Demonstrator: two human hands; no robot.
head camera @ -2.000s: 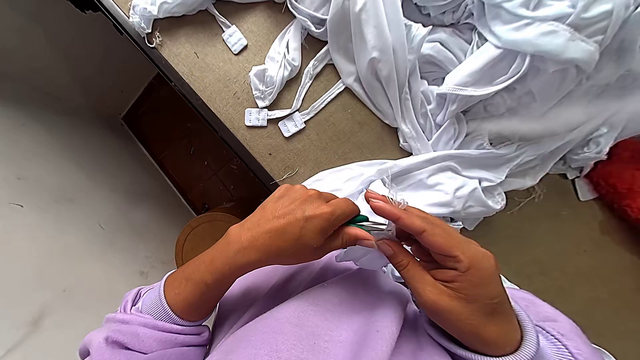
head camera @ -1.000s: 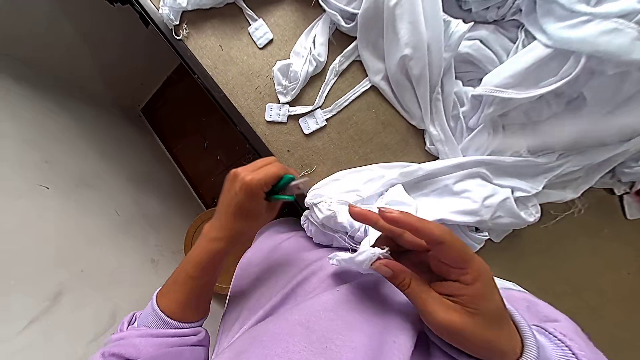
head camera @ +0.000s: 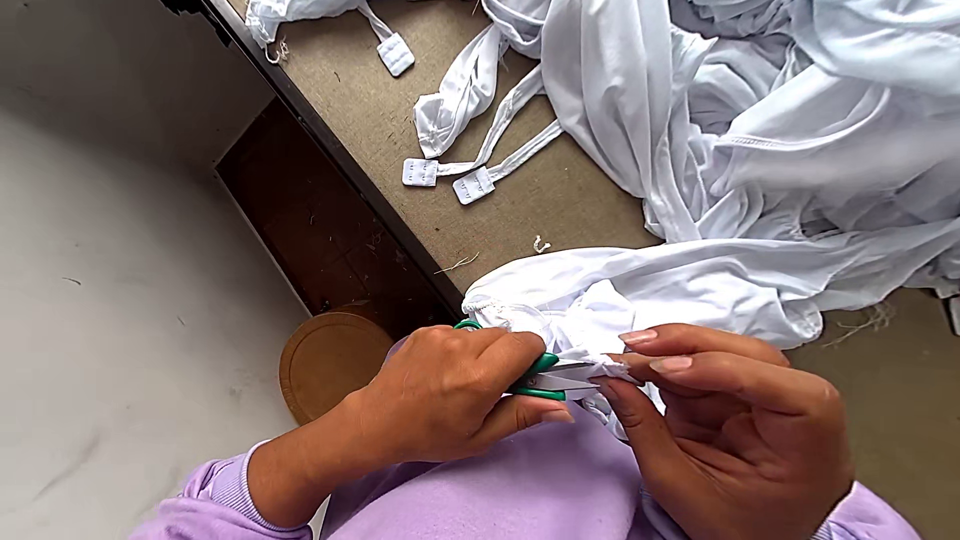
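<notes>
My left hand (head camera: 457, 390) grips green-handled scissors (head camera: 544, 379), whose parted blades point right at a small bunched edge of white fabric. Thumb and fingertips of my right hand (head camera: 735, 420) pinch that edge close to the blade tips. The white garment (head camera: 675, 285) stretches from my hands to the right over the table, its gathered end at the table's edge. Above it lie white straps ending in hook-and-eye tabs (head camera: 473, 186), and a large heap of white fabric (head camera: 810, 112) covers the upper right.
The brown table (head camera: 352, 97) has a dark edge running diagonally down toward my left hand. Cut thread bits (head camera: 541, 244) lie on it. Left of the table are a round wooden stool seat (head camera: 330, 367) and a pale floor (head camera: 112, 315). Loose threads hang from the garment at right.
A second ago my left hand held the scissors away from the fabric, at the table edge; now they are at the edge pinched by my right hand. A white thread bit now shows on the table.
</notes>
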